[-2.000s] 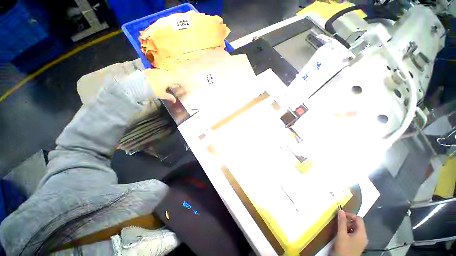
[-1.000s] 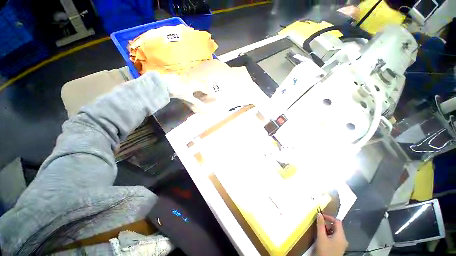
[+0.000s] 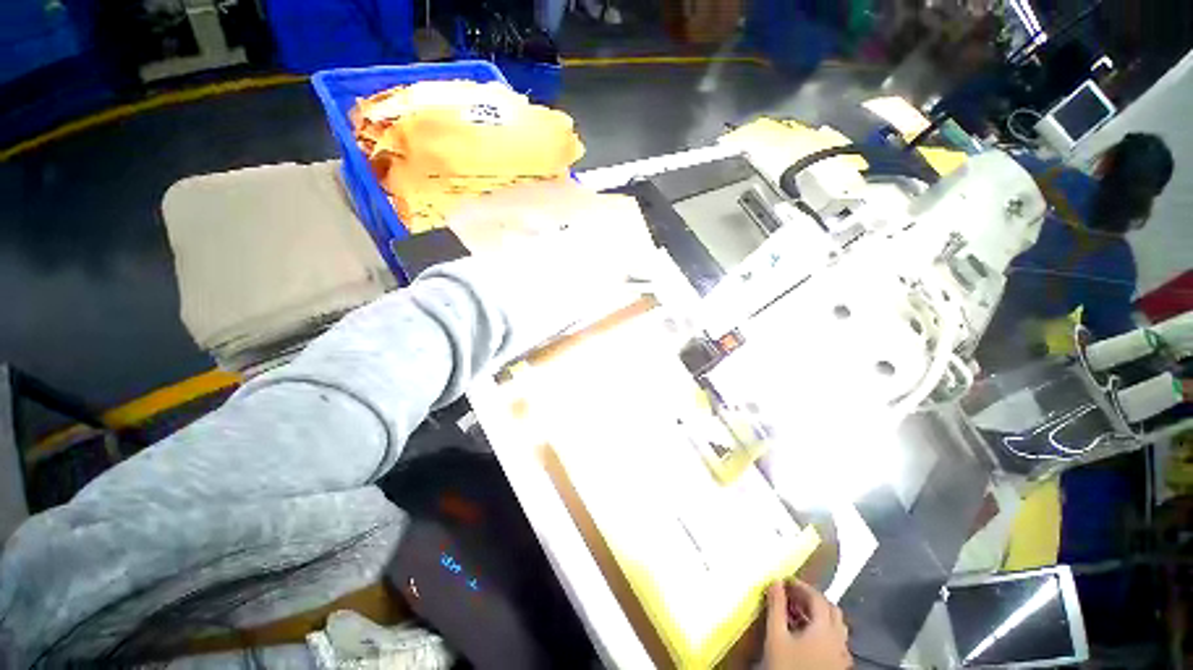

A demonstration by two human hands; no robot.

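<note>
The white template board (image 3: 576, 534) with brown areas and yellow tape (image 3: 707, 639) lies under the machine head. A pale panel (image 3: 693, 524) on it is almost washed out by the lamp. The yellow-edged clamp (image 3: 735, 458) is under the head. My right hand (image 3: 805, 631) is at the template's near right corner, fingertips together at the tape; whether they hold something is unclear. My left sleeve reaches over the template's far left edge; the glare hides my left hand. The pattern sewing machine (image 3: 850, 334) stands behind the template.
A blue bin (image 3: 343, 118) with orange panels (image 3: 471, 144) is at the far left. A beige-grey panel stack (image 3: 275, 255) is left of my arm. A tablet-like screen (image 3: 1018, 622) is at the lower right, thread cones (image 3: 1138, 347) at the right. A person (image 3: 1086, 236) is behind the machine.
My left arm has reached right from the panels by the orange bin to the template's far edge. The clamp looks shifted slightly. My right hand stays at the template corner. The view has turned.
</note>
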